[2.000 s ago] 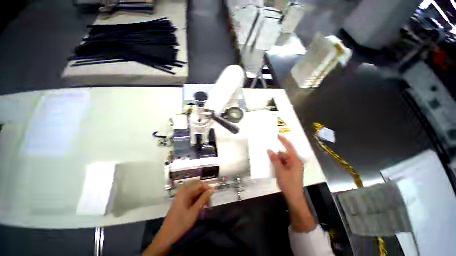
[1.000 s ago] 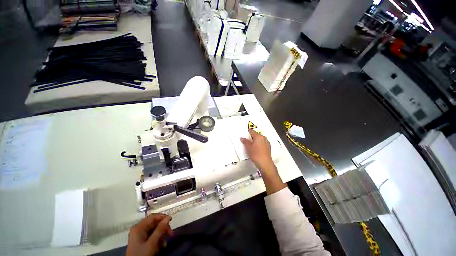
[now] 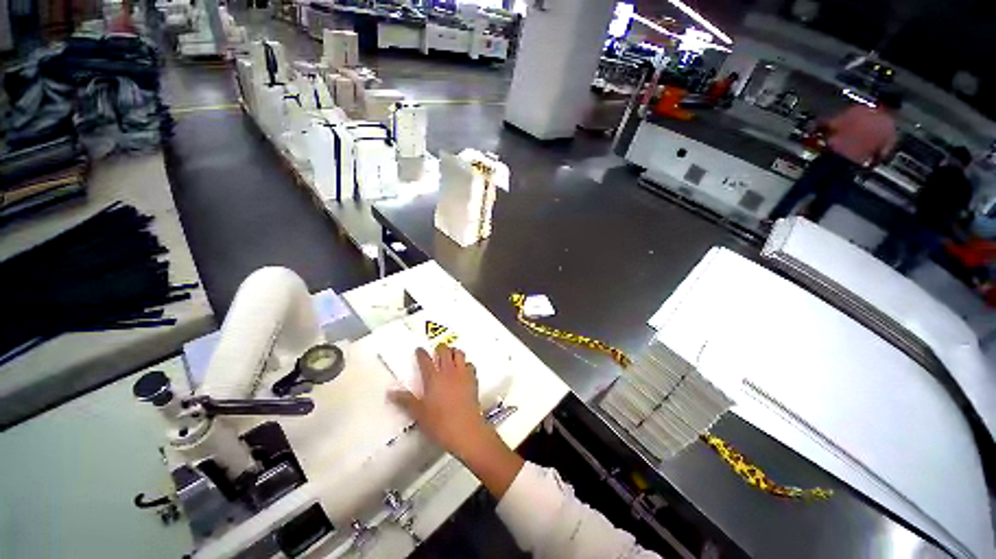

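Observation:
My right hand (image 3: 446, 399) lies with fingers spread on white panels (image 3: 402, 366) on the sewing machine's flat cover, beside the yellow warning sticker (image 3: 437, 332). Whether it grips a panel cannot be told. The white rounded machine arm (image 3: 257, 333) stands to the left, with a black lever (image 3: 257, 406) and a round dark-rimmed disc (image 3: 321, 364). The dark metal works near the needle (image 3: 235, 486) are at the lower left. My left hand is out of the picture.
A steel table (image 3: 568, 251) to the right holds bundled panels (image 3: 666, 402) over a yellow-and-black strip (image 3: 754, 472), a small white tag (image 3: 537, 306), a tall tied bundle (image 3: 467, 199) and large white sheets (image 3: 808, 382). Black strips (image 3: 93, 273) lie left. Two people stand at the far right.
The view has swung right and up. My left hand and the white pile on the left have left the picture. My right hand stays by the sticker, its fingers now spread flatter.

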